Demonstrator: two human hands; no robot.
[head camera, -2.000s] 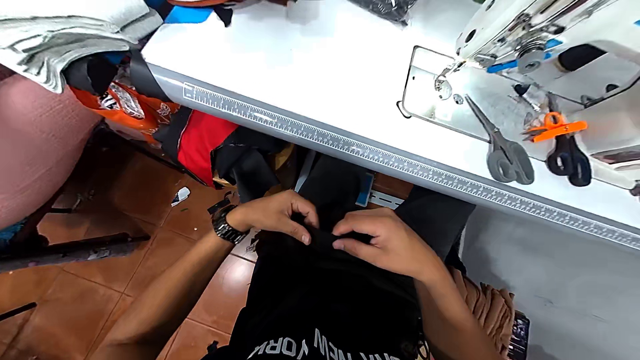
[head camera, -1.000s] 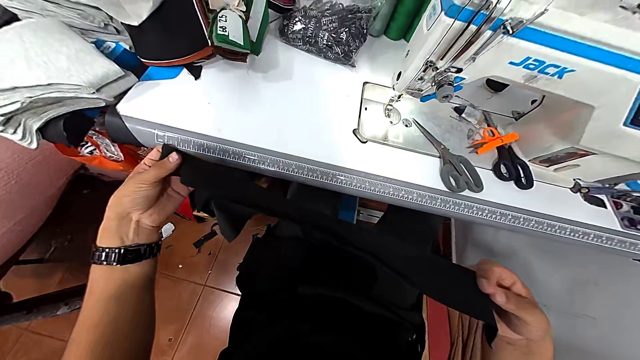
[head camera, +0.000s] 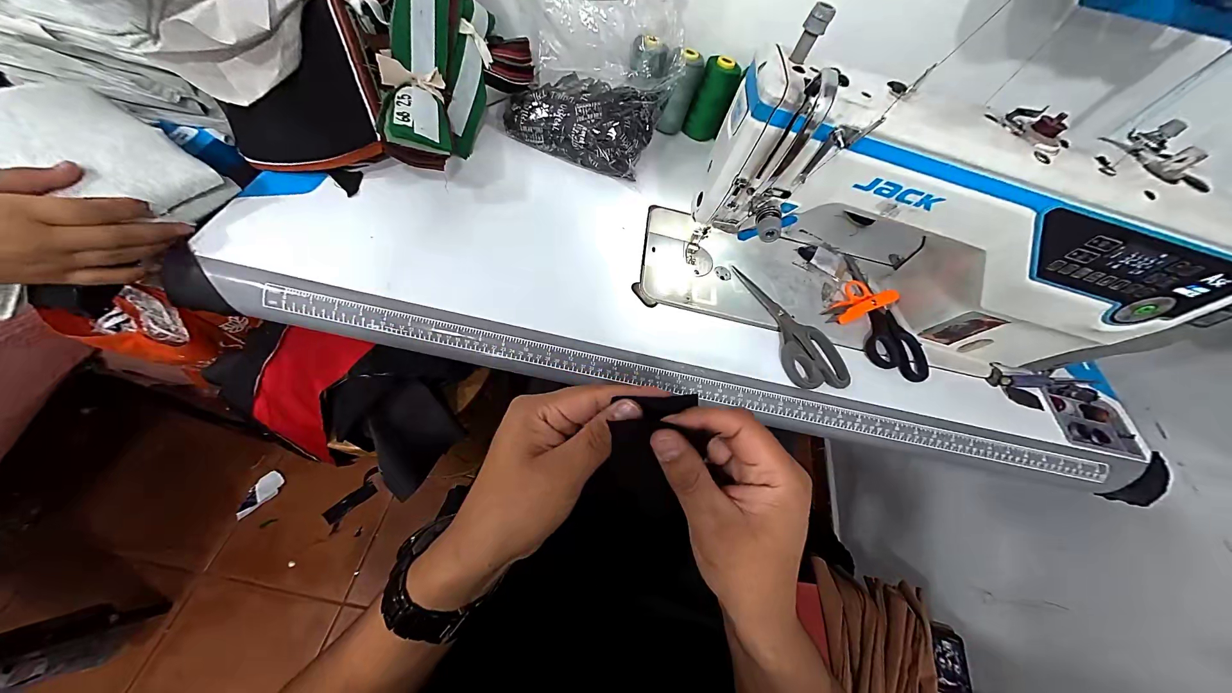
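Both hands pinch a piece of black fabric (head camera: 664, 408) just below the table edge. My left hand (head camera: 549, 472), with a black watch on its wrist, grips the fabric between thumb and fingers. Close beside it, my right hand (head camera: 736, 500) holds the other part of the cloth, thumb and forefinger together. Behind them runs a ruler strip (head camera: 712, 385) along the table's edge. Grey scissors (head camera: 804, 346) and black-handled scissors (head camera: 895, 346) with an orange clip lie by the needle plate (head camera: 674, 265) of a white Jack sewing machine (head camera: 924, 192).
Another person's hand (head camera: 87, 226) rests on folded white fabric (head camera: 106, 154) at the left. Green thread spools (head camera: 713, 99), a plastic bag of labels (head camera: 587, 120) and tied fabric bundles (head camera: 423, 87) stand at the back. Brown folded cloth (head camera: 871, 630) is at the lower right.
My hands, spread wide with the black strip stretched between them a second ago, have come close together. Another person's hand has appeared at the left. The view has shifted.
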